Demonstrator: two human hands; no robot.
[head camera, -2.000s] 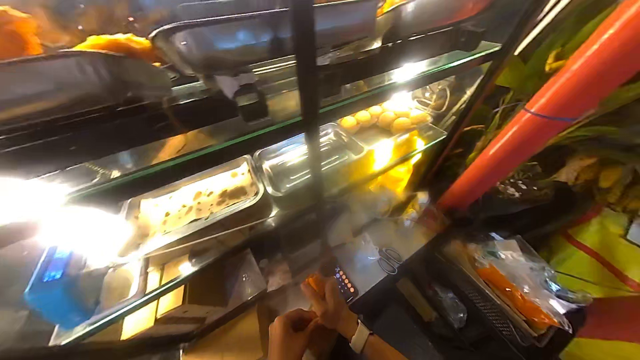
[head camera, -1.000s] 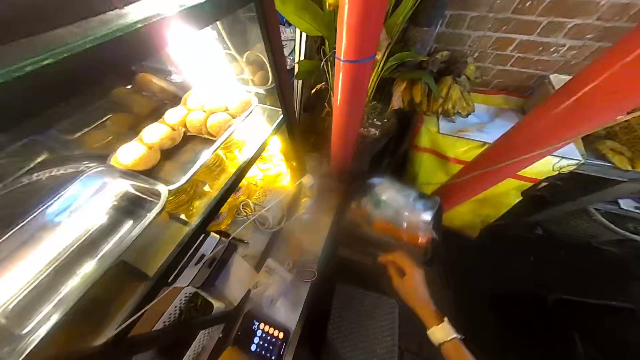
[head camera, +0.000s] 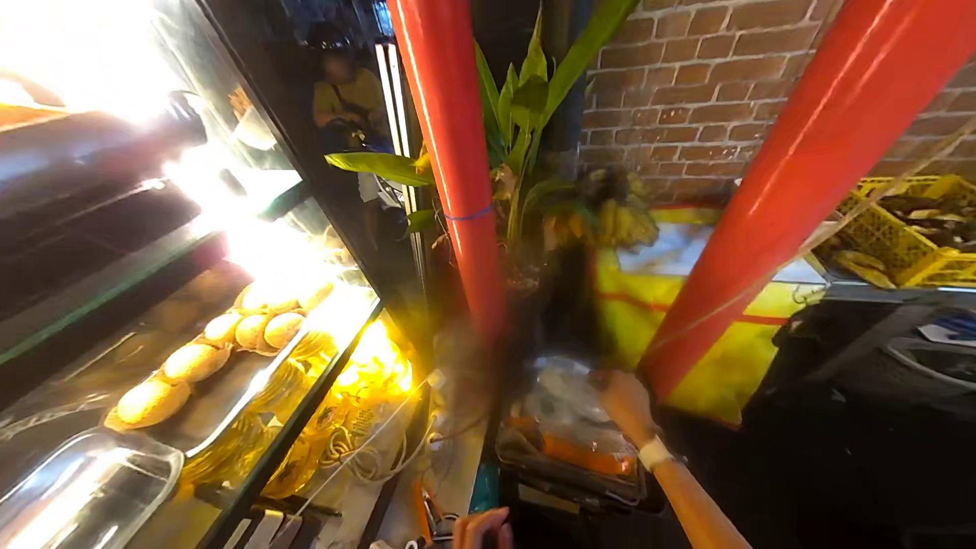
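My right hand, with a pale band at the wrist, reaches to the right edge of a dark bin holding clear plastic bags and an orange packet. Its fingers are blurred against the bags, so a grip cannot be made out. At the bottom edge, my left hand is partly cut off, beside an orange-handled tool and a teal object. Whether it holds anything is hidden.
A glass display case with round baked goods and an empty metal tray stands at left. Two red poles slant down near a plant. Bananas, a yellow crate and a brick wall lie beyond. A person appears at upper left.
The view has swung right from the display case. My hands, together in the oldest frame, are now apart; the right one has moved to the bags in the bin.
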